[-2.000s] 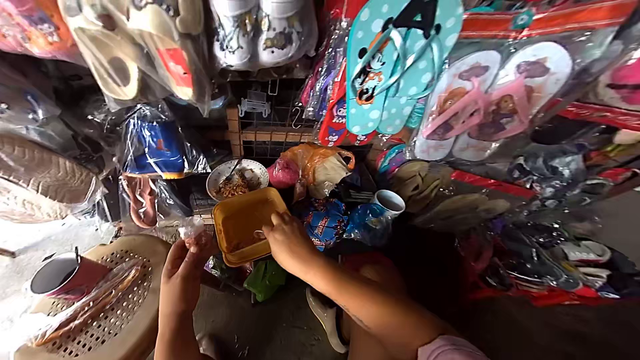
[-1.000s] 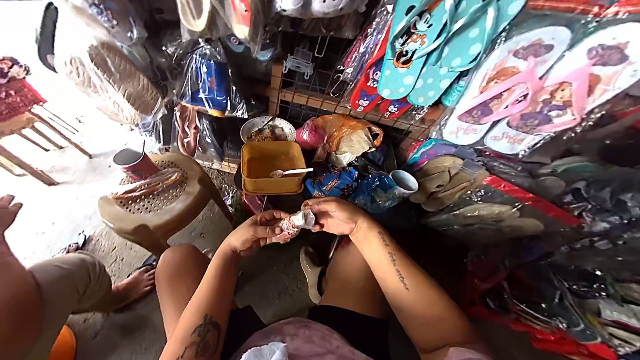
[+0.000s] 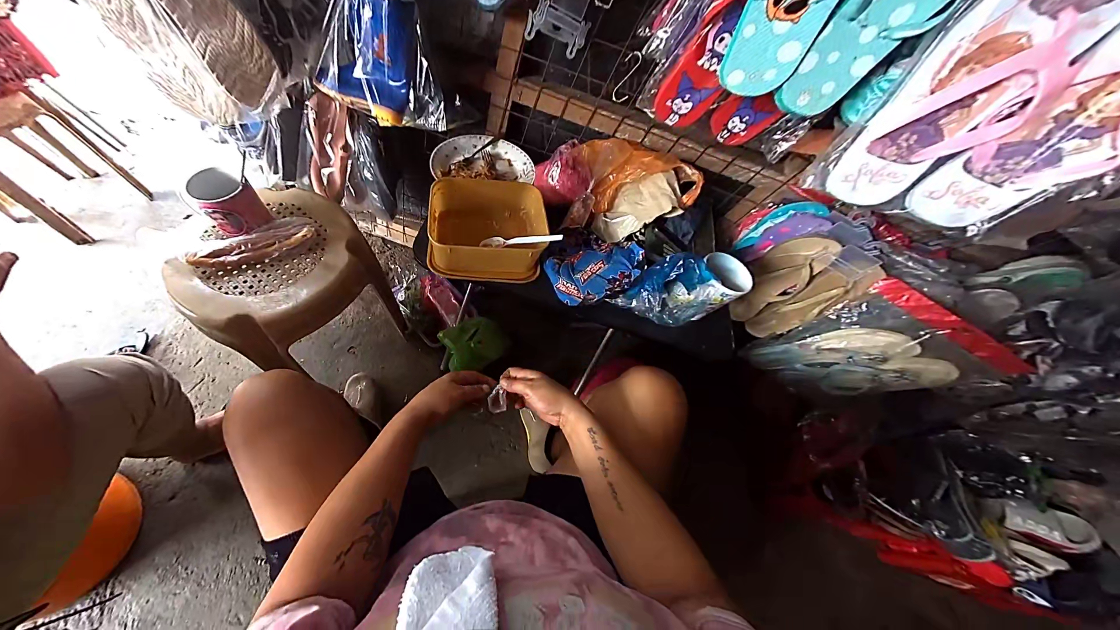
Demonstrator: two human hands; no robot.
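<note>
Between my knees, my left hand (image 3: 453, 393) and my right hand (image 3: 538, 395) meet at the fingertips, pinching a small clear plastic bag (image 3: 498, 400) from both sides. Beyond them, a yellow plastic tub (image 3: 486, 210) holds a white plastic spoon (image 3: 522, 240) that leans on its right rim. Behind the tub is a patterned bowl (image 3: 445, 159) with food and a fork. Blue printed wrappers (image 3: 597, 273) and a cup in clear plastic (image 3: 728, 275) lie to the right of the tub. An orange plastic bag (image 3: 643, 166) sits behind them.
At left, a plastic stool (image 3: 254, 302) bears a mug (image 3: 226, 203) and a wrapped long item. A person's leg (image 3: 122, 398) is at the left edge, near an orange round object (image 3: 105, 542). Packaged flip-flops (image 3: 989, 114) hang at right, above wrapped footwear (image 3: 945, 507).
My right hand has left the yellow tub, and the spoon now rests there. Both hands have come together low in front of me. The bunched plastic between them now looks smaller.
</note>
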